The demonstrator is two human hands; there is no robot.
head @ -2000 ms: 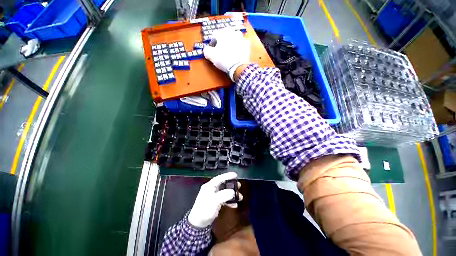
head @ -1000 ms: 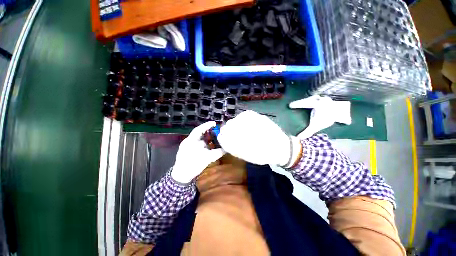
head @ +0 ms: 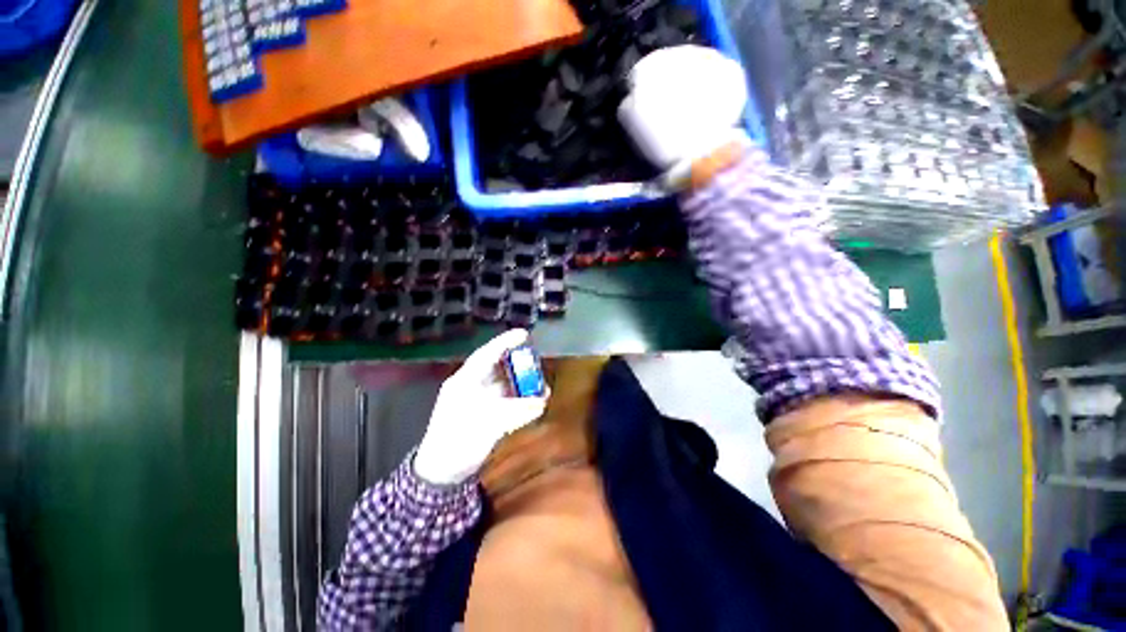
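My left hand (head: 475, 411), in a white glove, holds a small unit (head: 525, 370) between thumb and fingers above my lap. The unit shows a bright blue and whitish face with a dark edge. My right hand (head: 687, 106), also gloved, is over the right part of the large blue bin (head: 562, 200), at the heap of dark parts (head: 543, 117). Its fingertips are hidden or blurred, so I cannot tell whether it grips a part.
Rows of black units with orange-red bits (head: 383, 266) lie on the bench before the bins. An orange tray (head: 408, 68) with blue-and-white parts rests over a small blue bin (head: 282, 158) holding white gloves or cloth. Clear blister trays (head: 914, 124) stand right. The green belt (head: 136, 370) is left.
My right hand has gone from the orange tray to my left hand, then up to the blue bin. The unit in my left hand now shows a blue face. The view has shifted.
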